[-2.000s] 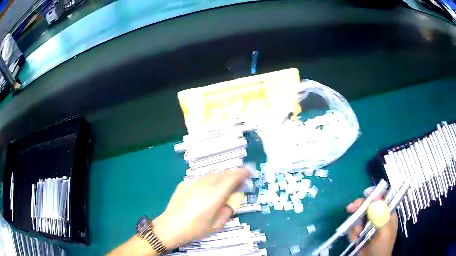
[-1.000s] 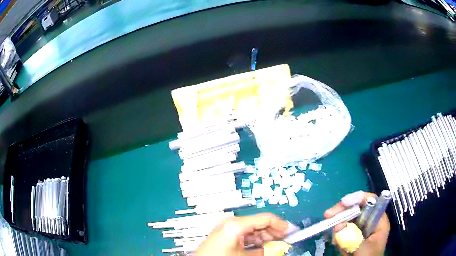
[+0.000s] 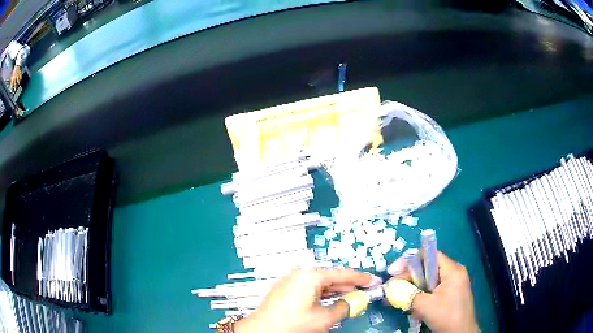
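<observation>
My left hand, with a pale yellow finger cot, pinches the end of a small pale piece at the lower centre. My right hand, also with a yellow cot, meets it there and holds metal tubes pointing up. The fingertips of both hands nearly touch, so I cannot tell whether the pinched piece is an insert or a tube end. A heap of small translucent inserts lies just beyond the hands. Stacked metal tubes lie left of the heap, partly behind my left hand.
A clear bag of inserts and a yellow bin stand behind. The left black tray holds some tubes; the right black tray holds rows of them. A bag of tubes is at lower left. A person's hand shows far left.
My left hand went from the tube stack towards my right hand. My right hand moved left from beside the right tray, and its tubes now point more upright. Both hands now meet below the insert heap.
</observation>
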